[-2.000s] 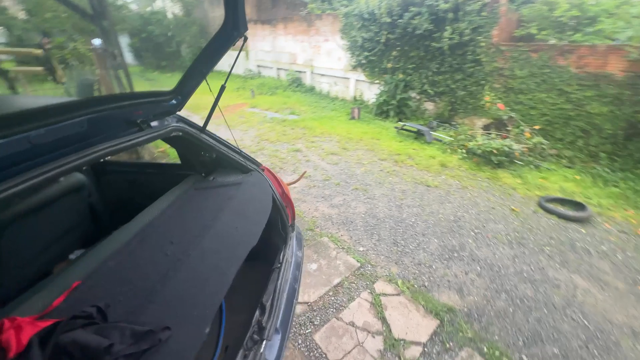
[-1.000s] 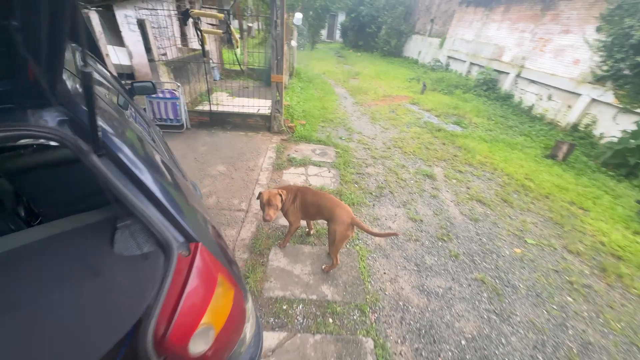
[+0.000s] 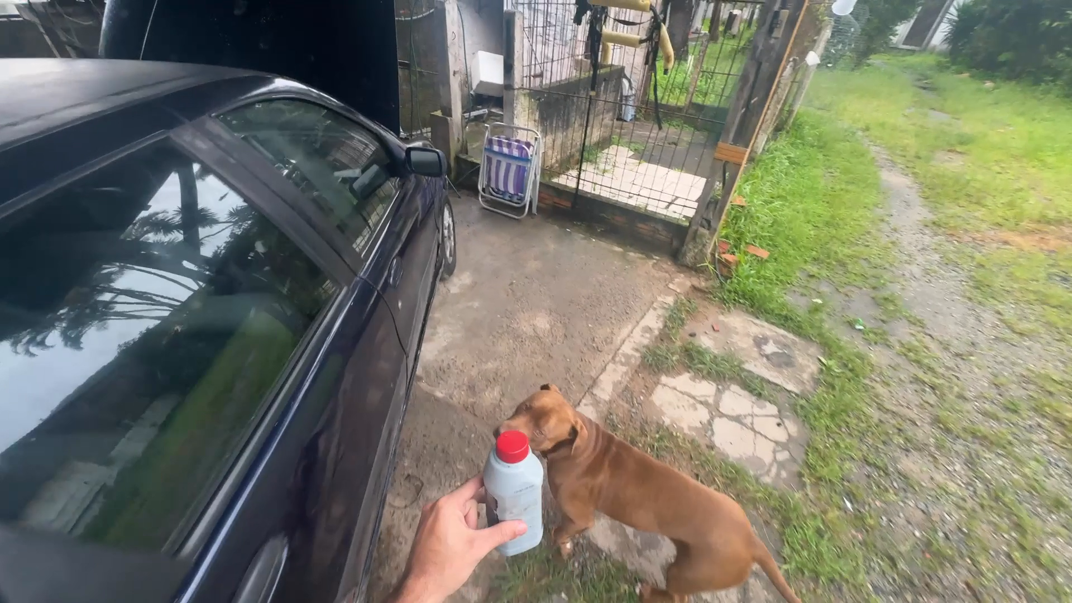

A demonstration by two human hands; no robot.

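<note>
A pale grey-blue plastic bottle with a red screw cap (image 3: 513, 494) stands upright in my left hand (image 3: 456, 532), at the bottom middle of the head view. The thumb lies across its near side, and the fingers reach behind it, partly hidden. Just beyond and right of the bottle is a brown dog (image 3: 662, 511), its muzzle partly covered by the cap. To the left of my hand runs the side of a dark blue car (image 3: 335, 402), windows closed. At its front a raised dark hood (image 3: 268, 50) shows. My right hand is out of view.
A folded striped lawn chair (image 3: 508, 172) leans near a low wall beyond the car's side mirror (image 3: 425, 162). A wire fence (image 3: 628, 109) and wooden post (image 3: 737, 142) border the concrete. Broken paving slabs (image 3: 737, 414), grass and a gravel path lie to the right.
The view has swung from the open rear hatch to the car's side. My left hand with the bottle has come into view. The dog now stands close beside the bottle.
</note>
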